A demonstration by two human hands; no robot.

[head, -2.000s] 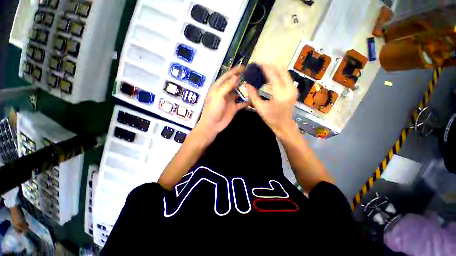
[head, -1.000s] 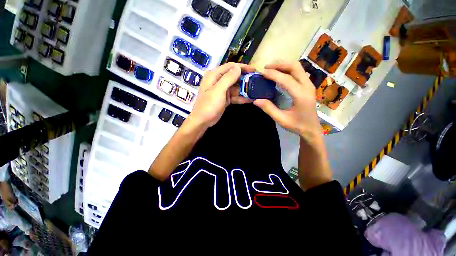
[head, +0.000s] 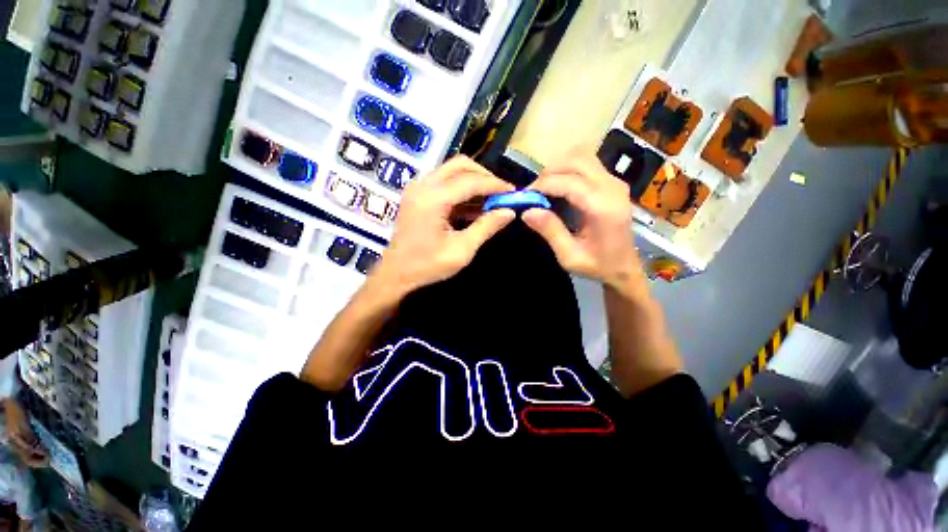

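Observation:
A blue-rimmed watch case [head: 517, 200] is held edge-on in front of my chest, between both hands. My left hand [head: 442, 223] grips its left end with thumb and fingers. My right hand [head: 584, 216] grips its right end the same way. The fingers cover both ends, and the flat faces of the case are not seen. A white blister tray [head: 294, 62] beyond my left hand holds blue, dark and pinkish cases and dark covers.
A second white tray [head: 224, 322] with dark covers lies at the left, near stacked trays [head: 172, 114]. Orange fixtures [head: 662, 116] and a black fixture [head: 626, 164] sit on the pale machine table [head: 582, 94] at the right. A person in purple [head: 852, 480] is at lower right.
The case has turned from showing its dark face to edge-on. Both hands have closed in around it, my right hand moving left. The whole view has shifted slightly.

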